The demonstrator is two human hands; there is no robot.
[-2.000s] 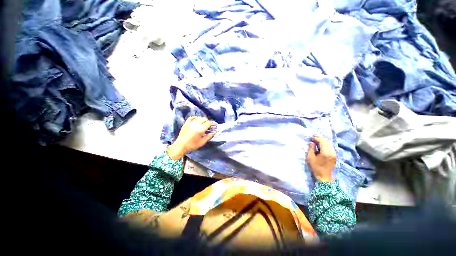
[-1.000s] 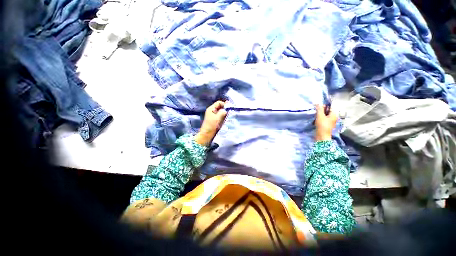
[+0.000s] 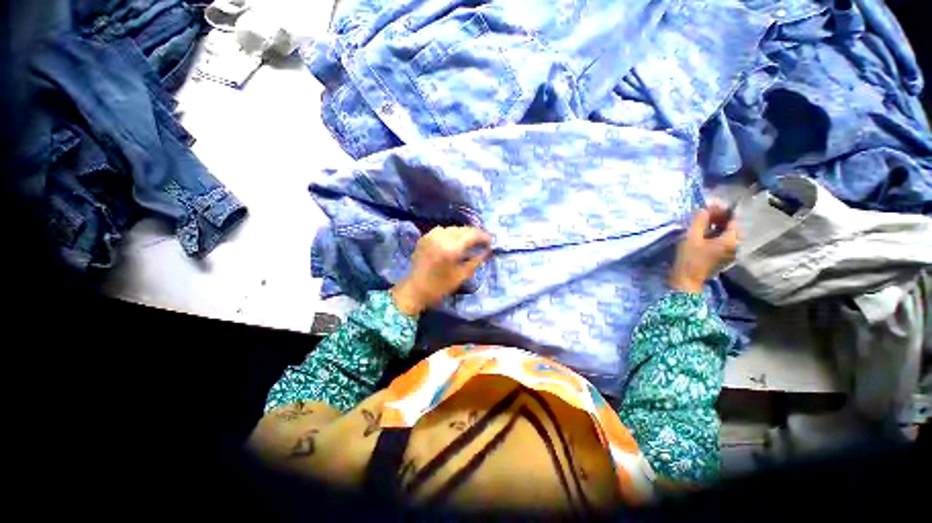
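Note:
A pale blue patterned denim shirt lies folded over at the near edge of the table, with a long seam running across it. My left hand is closed on the shirt near the left end of that seam. My right hand is at the shirt's right edge, fingers curled, with a small dark object at the fingertips, too blurred to name. Whether the right fingers also grip the cloth is unclear.
More pale blue patterned shirts lie heaped behind. Dark denim garments are at the left of the white table. Grey-beige garments hang over the near edge at right. A small whitish piece lies at the back left.
My left hand stays near the seam's left end. My right hand has moved right, to the shirt's edge. The cloth around the seam has been lifted and shifted into a new fold.

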